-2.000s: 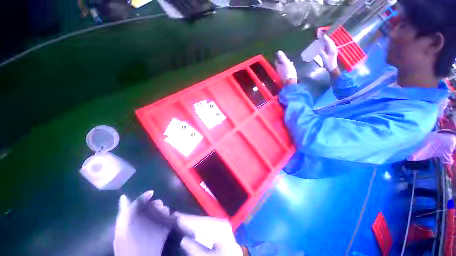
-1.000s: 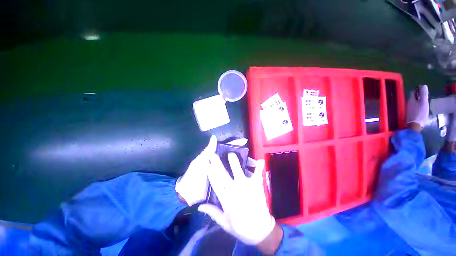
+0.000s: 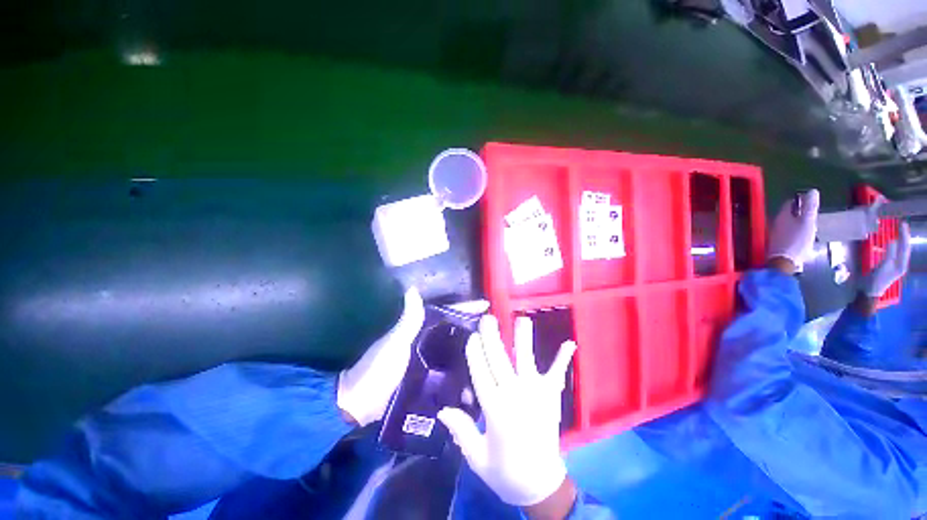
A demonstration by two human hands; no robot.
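Observation:
A dark smartphone is held back side up, with a round black camera module near its far end and a small white label near its near end. My left hand, in a white glove, holds the phone along its left edge. My right hand, also gloved, has its fingers spread at the phone's right edge and partly over the red tray; whether it grips the phone is hard to tell. A small pale strip shows at the phone's far right corner.
The red compartment tray holds white label sheets and several dark phones. A white bottle with its round translucent lid open stands left of it. A neighbour's blue sleeve lies against the tray's right end.
My right hand has moved off the phone's back to the right, uncovering the camera module and label. The tray and bottle appear shifted slightly left in view.

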